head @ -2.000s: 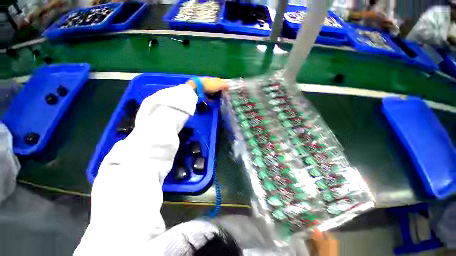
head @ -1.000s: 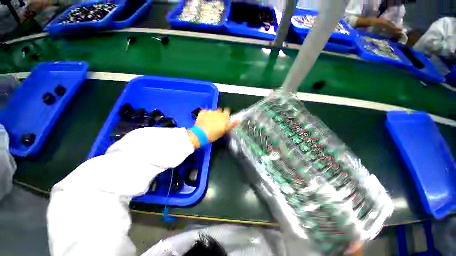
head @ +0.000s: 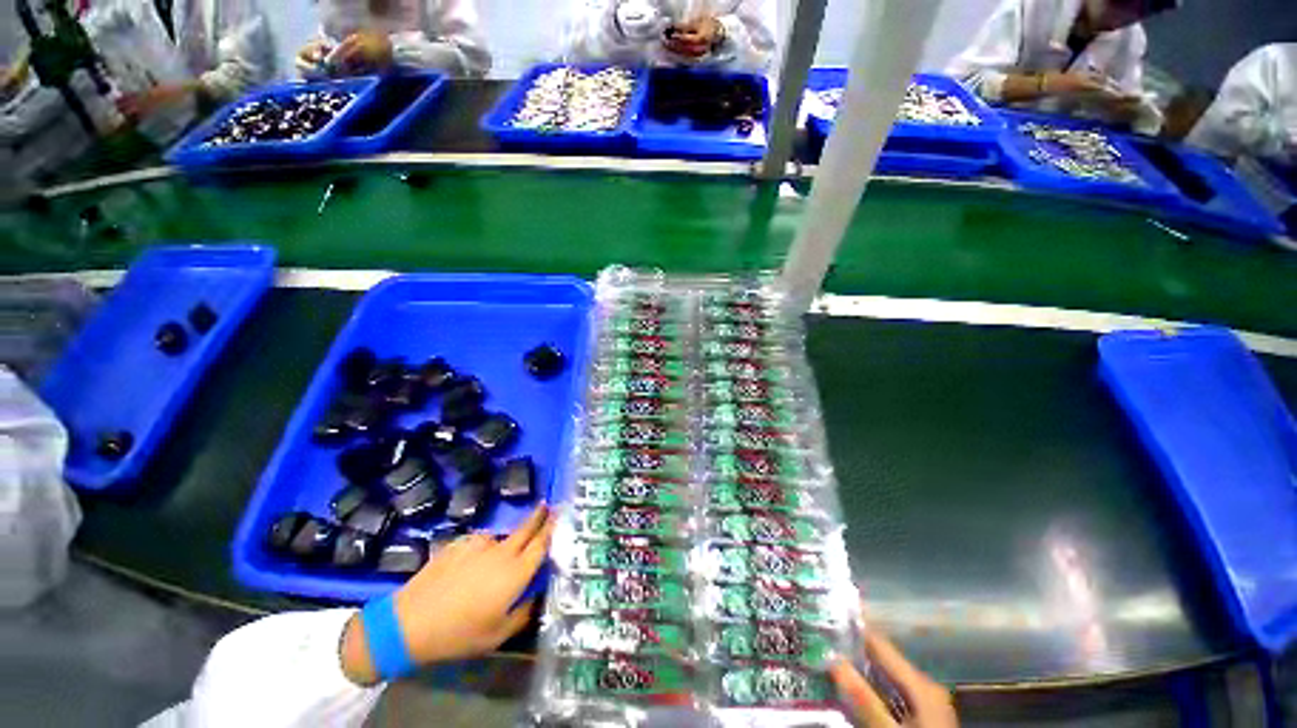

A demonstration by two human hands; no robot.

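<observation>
A clear blister tray [head: 700, 498] with two columns of green circuit boards lies in front of me, its left edge over the right rim of the near blue tray [head: 484, 295]. The blue tray holds many black housings [head: 415, 491]. My left hand [head: 462, 595], with a blue wrist band, is at the blister tray's lower left edge, fingertips against it. My right hand [head: 893, 686] is at its lower right edge, partly cut off by the picture's bottom, thumb and fingers around the edge.
A blue tray [head: 86, 373] with a few black pieces is at the left. Another blue tray [head: 1209, 469] is at the right. A pale post [head: 865, 142] stands behind the blister tray. A green conveyor [head: 541, 221] crosses behind, with filled trays and people in white smocks beyond.
The blister tray has turned from slanted to nearly straight and moved left beside the blue tray. My left hand has moved from its far left corner down to its near left edge.
</observation>
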